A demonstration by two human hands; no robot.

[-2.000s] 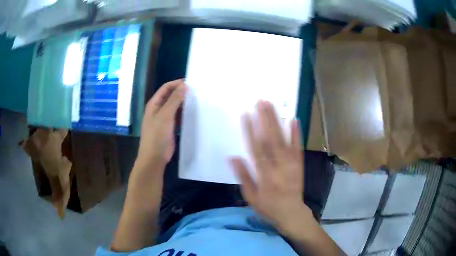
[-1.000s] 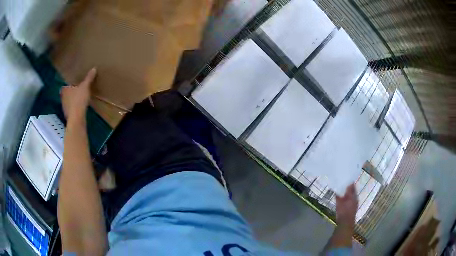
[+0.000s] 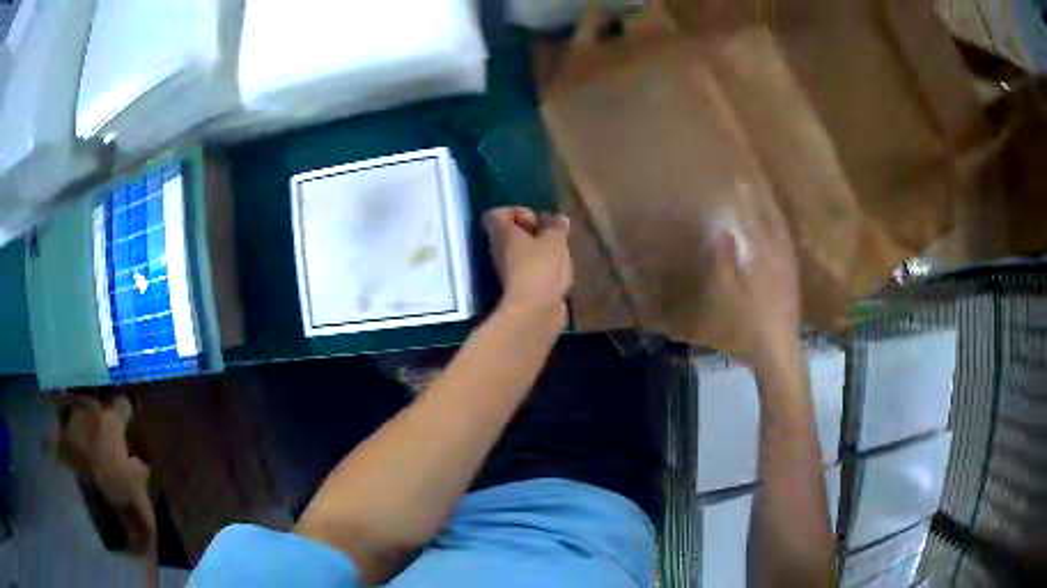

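Note:
The cover glass [image 3: 660, 195] is a clear, shiny pane at right over brown paper, its thin edges faintly visible. My left hand [image 3: 530, 253] is at the glass's left side with its fingers curled closed, seemingly pinching the edge. My right hand [image 3: 758, 276] is blurred over the right part of the glass and paper; its grip is unclear. The square work stand [image 3: 379, 241], white-edged with a dark outline, shows a greyish top with small stains and bears no panel.
Blue cell arrays [image 3: 147, 270] lie on a pale-green board at left. Whitish sheet stacks [image 3: 362, 52] line the far bench edge. A wire rack with white-topped panels [image 3: 907, 391] is at lower right. Crumpled brown paper [image 3: 103, 448] hangs below the bench at left.
The view has swung back from the rack to the bench. My right hand has left the white-topped panel at the rack and moved to the glass. My left hand's fingers have closed.

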